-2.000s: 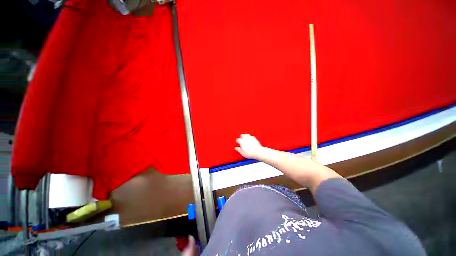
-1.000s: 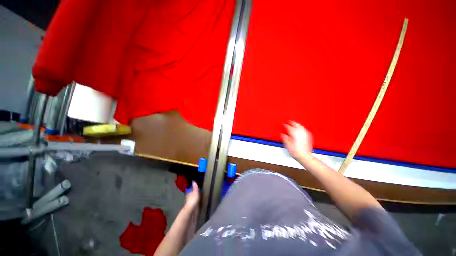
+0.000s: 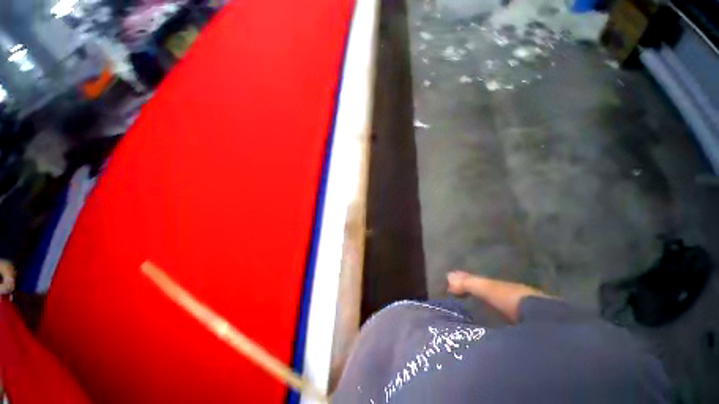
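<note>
The red fabric ply (image 3: 221,173) lies along the table, with a thin line of blue plies (image 3: 317,229) and the white underlay paper (image 3: 335,173) beside its right edge. The pale wooden stick (image 3: 226,331) lies slantwise on the red fabric, its lower end over the white paper. My right hand (image 3: 460,282) is over the floor to the right of the table, away from the fabric. It is small and looks closed, with nothing seen in it. My left hand is not in view.
The brown table edge (image 3: 352,260) runs up the middle. The grey floor (image 3: 512,173) has white scraps at the top and a black object (image 3: 658,284) at right. Another person's hand (image 3: 6,278) shows at the far left, by red cloth. Clutter lies beyond the table.
The view has swung to the right along the table, so the metal rail and my left hand are out of view. My right hand has moved off the fabric to above the floor.
</note>
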